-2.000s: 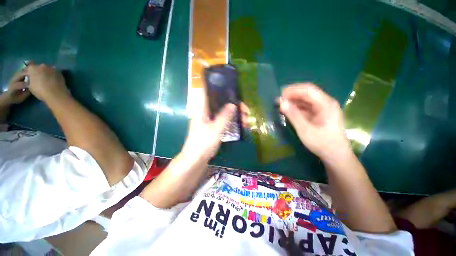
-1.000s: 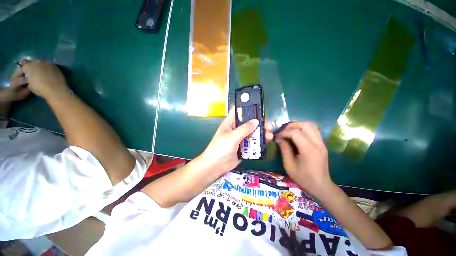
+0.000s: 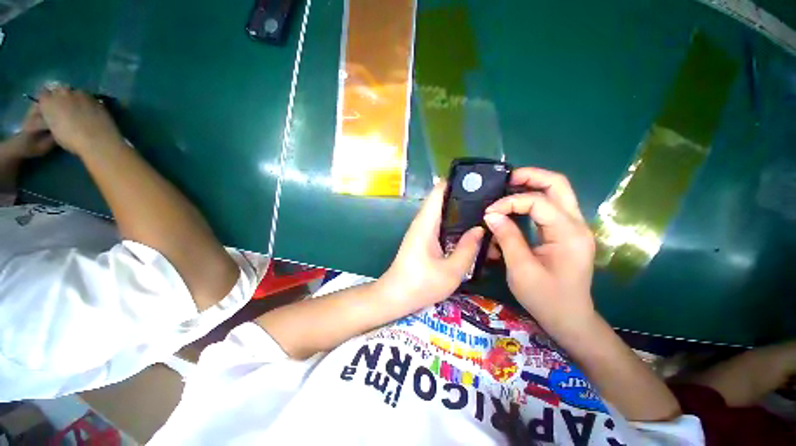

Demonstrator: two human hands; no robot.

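A black phone unit [image 3: 467, 207] with a pale round disc [image 3: 471, 182] near its far end is held upright in front of me. My left hand [image 3: 434, 253] grips its left side and lower part, the thumb lying over the printed lower area. My right hand [image 3: 545, 235] is at the phone's right edge, thumb and index fingertips pinched together at its middle. Whether a small part is between those fingertips cannot be told. The lower half of the phone is partly hidden by my left thumb.
An orange strip [image 3: 375, 104] lies left of the phone on the green bench. Yellow-green strips [image 3: 449, 96] lie behind the phone and at the right. Another phone [image 3: 271, 21] lies beside the white line at the back. A neighbour's hands [image 3: 74, 118] are at the left; another forearm shows at lower right.
The phone and my left hand have moved right. My right hand has moved from beside the phone onto its right edge. The dark piece seen at its fingertips earlier no longer shows separately.
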